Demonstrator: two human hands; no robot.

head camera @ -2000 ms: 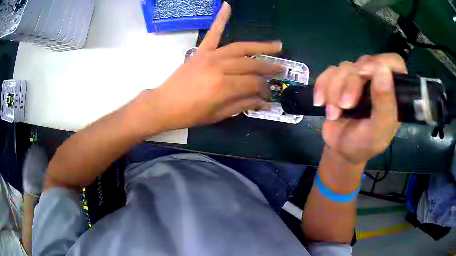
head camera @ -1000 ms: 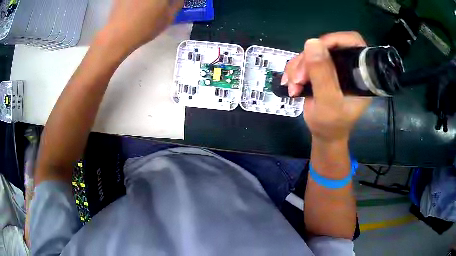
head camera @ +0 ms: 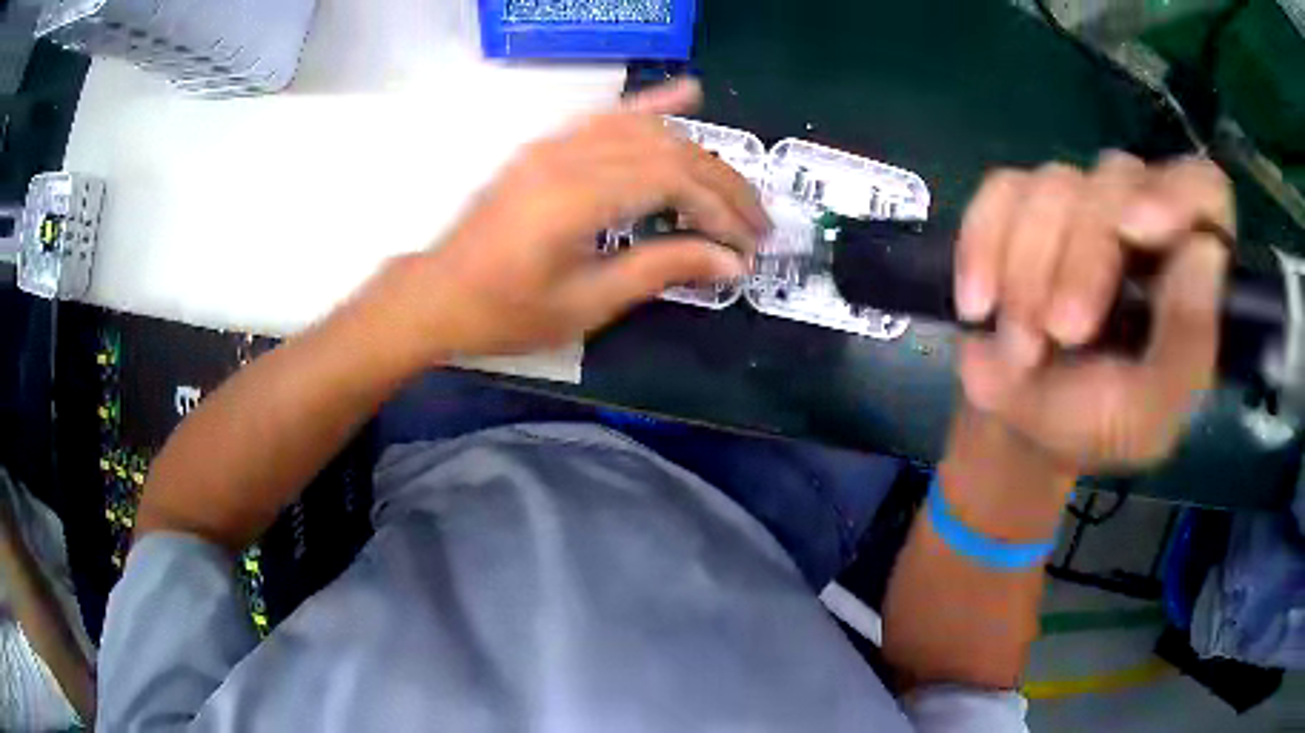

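Two white housings lie side by side on the dark green mat. My left hand [head camera: 594, 222] is over the left housing [head camera: 730, 139] and covers most of it. Its fingers are bent and blurred, with the tips beside the right housing [head camera: 852, 175]; I cannot tell whether they hold a screw. My right hand [head camera: 1095, 294] is closed around the black electric screwdriver [head camera: 902, 269]. The tool lies nearly level, its nose over the middle of the right housing. A bit of green circuit board [head camera: 829, 225] shows there. The screwdriver bit cannot be made out.
The blue screw bin [head camera: 587, 40] stands at the top. A white sheet [head camera: 286, 201] lies left of the housings. Stacked housings [head camera: 215, 40] stand top left, with a single housing [head camera: 60, 236] at the far left. Rows of loose circuit boards [head camera: 122, 473] lie below the sheet.
My left hand has come from beside the blue bin down over the left housing. My right hand and the screwdriver sit further right in view, with the nose still over the right housing.
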